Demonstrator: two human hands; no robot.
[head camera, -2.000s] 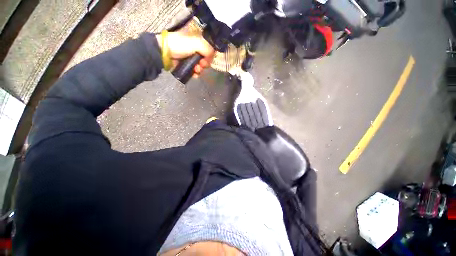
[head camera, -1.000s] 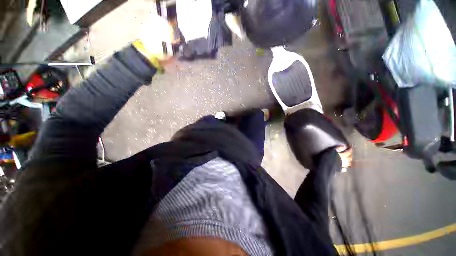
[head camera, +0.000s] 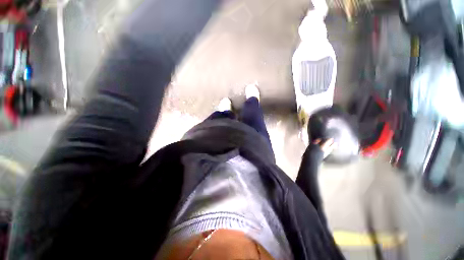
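Observation:
A scooter stands upright beside me at centre right, with a white frame and a grey ribbed footboard (head camera: 317, 76). Its black padded seat (head camera: 342, 136) is below the footboard in the picture. My right hand (head camera: 327, 147) is at the near edge of the seat and looks closed on it, though it is blurred. My left arm stretches up past the top edge of the picture, so my left hand is out of view. The scooter's handlebar is not in view.
Other parked scooters with a red fender (head camera: 380, 141) stand close on the right. Red and black vehicles (head camera: 19, 104) are at the far left, near a thin pale pole (head camera: 62, 56). A yellow line (head camera: 369, 239) is on the pavement at the lower right. My shoes (head camera: 252, 92) are at centre.
The view has turned and moved. The black grip held by my left hand two seconds ago, and that hand, have left the picture. My right hand stays at the seat, which it reached one second ago.

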